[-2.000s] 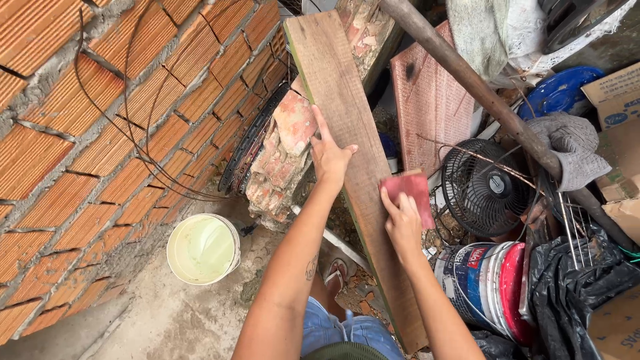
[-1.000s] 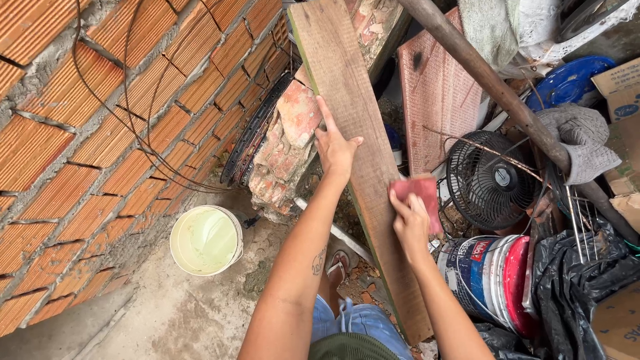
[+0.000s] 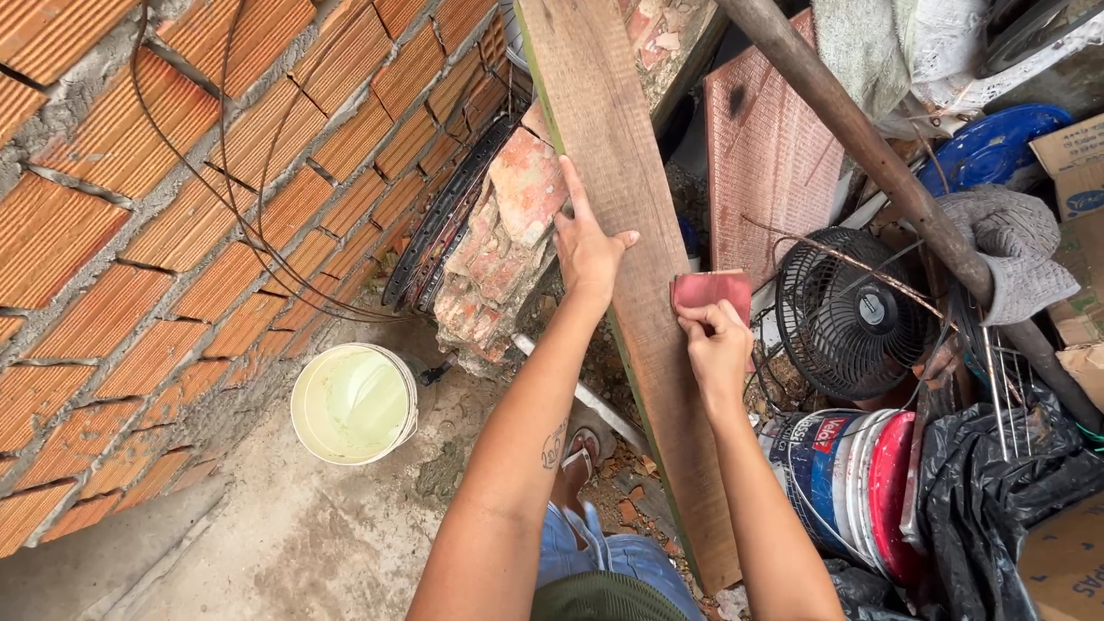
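A long wooden plank [image 3: 625,164] slants from the top of the view down to my body. My left hand [image 3: 591,246] rests on its left edge, forefinger and thumb spread, the other fingers hidden or curled at the side. Along the right edge, my right hand [image 3: 718,341] pinches a folded sheet of red sandpaper [image 3: 723,289], which lies against that edge and sticks out past it. Beneath the plank and to its left is a broken chunk of brick masonry [image 3: 496,250].
A hollow-brick wall [image 3: 198,224] rises at left, with a white bucket [image 3: 354,404] of pale green liquid on the floor. At right are a black fan [image 3: 849,315], a wooden pole [image 3: 871,142], paint buckets [image 3: 828,483], a black plastic bag [image 3: 983,500] and cardboard boxes [image 3: 1069,250].
My right hand with the red sandpaper has shifted slightly along the plank's right edge. My left hand stays on the left edge.
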